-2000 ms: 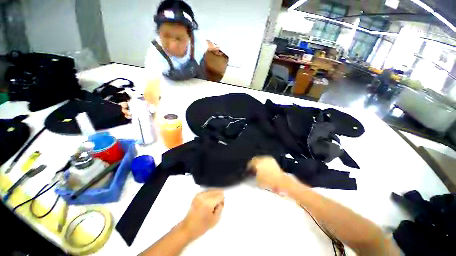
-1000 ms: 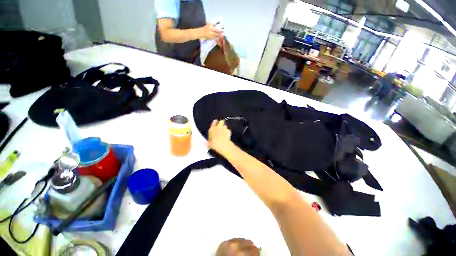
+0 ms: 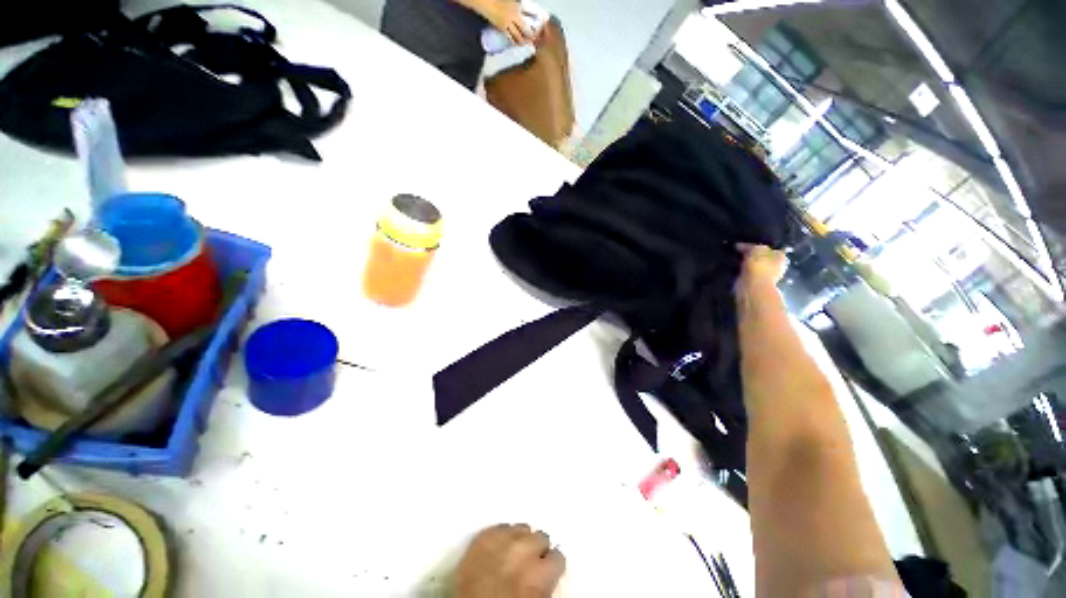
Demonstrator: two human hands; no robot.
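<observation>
The black fabric bag piece (image 3: 666, 199) is bunched and partly lifted at the centre right of the white table. My right hand (image 3: 762, 264) is at its right side with the fingers closed on the cloth. A flat black webbing strap (image 3: 509, 360) with a square-cut end sticks out to the left over the table. More black straps hang below the bag near my right forearm. My left hand (image 3: 510, 563) rests at the bottom edge, curled and partly cut off; nothing shows in it, but its inner side is hidden.
An orange-yellow jar (image 3: 403, 252) and blue cup (image 3: 291, 367) stand left of the bag. The blue tray (image 3: 187, 450) holds bottles. A tape roll (image 3: 158, 549) is at lower left, a pink-red item (image 3: 659, 478) lies below the bag. Another black bag (image 3: 175, 99) and a person are at the back.
My right hand has moved from the bag's left part to its right side. The bag is now bunched and raised, and its long strap has been drawn off the table's left part. The view has tilted.
</observation>
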